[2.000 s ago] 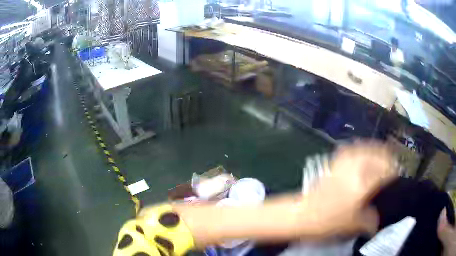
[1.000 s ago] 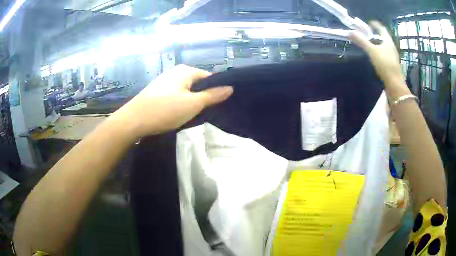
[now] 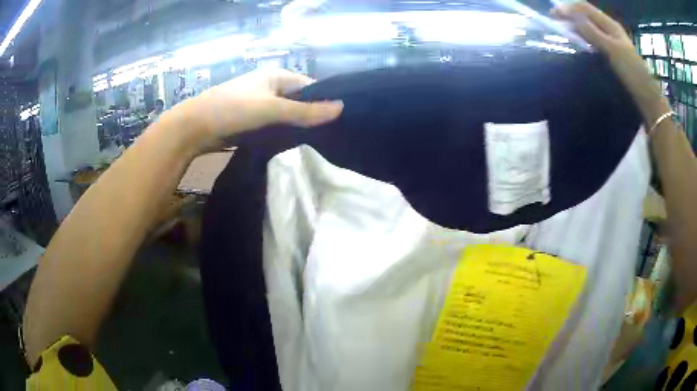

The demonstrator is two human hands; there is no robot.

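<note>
A dark navy garment [image 3: 428, 145] with white lining [image 3: 359, 267] is held up in front of me, filling the middle of the view. A white label [image 3: 518, 168] is on its dark inner neck, and a yellow printed tag [image 3: 500, 321] hangs over the lining. My left hand [image 3: 267, 103] grips the dark edge between thumb and fingers at upper left. My right hand [image 3: 600, 27], raised at the top right, holds the end of a white hanger [image 3: 535, 19], partly cut off by the top edge.
A pillar [image 3: 80, 145] and a table [image 3: 206, 169] stand behind on the left. A pale table [image 3: 17, 260] is at the left edge. A distant person [image 3: 158, 108] is at far left. Windows [image 3: 672, 47] are at upper right, and a patterned item [image 3: 640, 298] is at lower right.
The garment appears larger and slightly turned, its label and tag further right. The hanger and my right hand have moved up towards the top edge. My left hand keeps its grip on the dark edge.
</note>
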